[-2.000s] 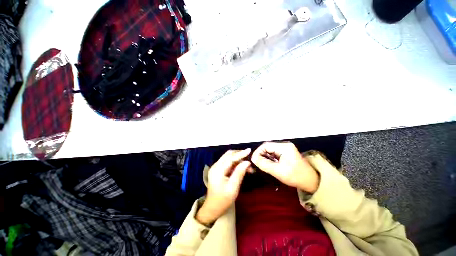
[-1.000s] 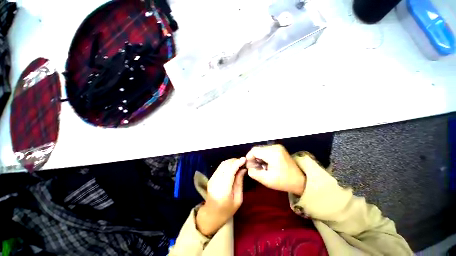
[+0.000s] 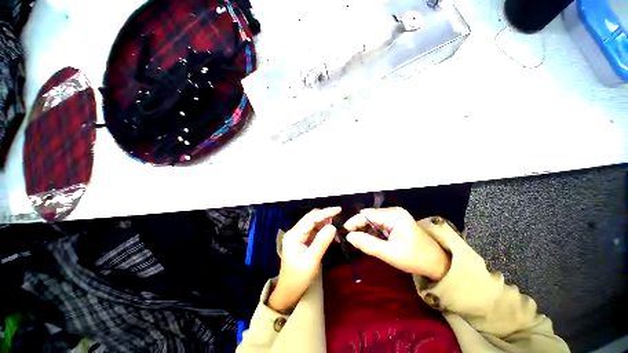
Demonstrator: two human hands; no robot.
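Observation:
My left hand (image 3: 303, 255) pinches a small black strip (image 3: 348, 254) between thumb and fingertips, over my lap below the table edge. The strip hangs down and has a pale speck at its lower end. My right hand (image 3: 399, 241) is just to its right, with a thin dark sliver, perhaps a needle or snips, in its curled fingers. The fingertips of both hands are close together with a small gap. I cannot make out any thread between them.
A round plaid container (image 3: 231, 17) holding tangled black strips (image 3: 169, 96) stands on the white table (image 3: 413, 152). A flat plaid oval (image 3: 60, 145) lies left of it. A clear long box (image 3: 441, 52), a black bottle (image 3: 534, 14) and a blue case (image 3: 606, 34) are right. Plaid garments (image 3: 117, 296) are lower left.
My hands have moved slightly apart from their touching position, and the black strip now shows hanging below my left fingertips. The whole view has shifted a little.

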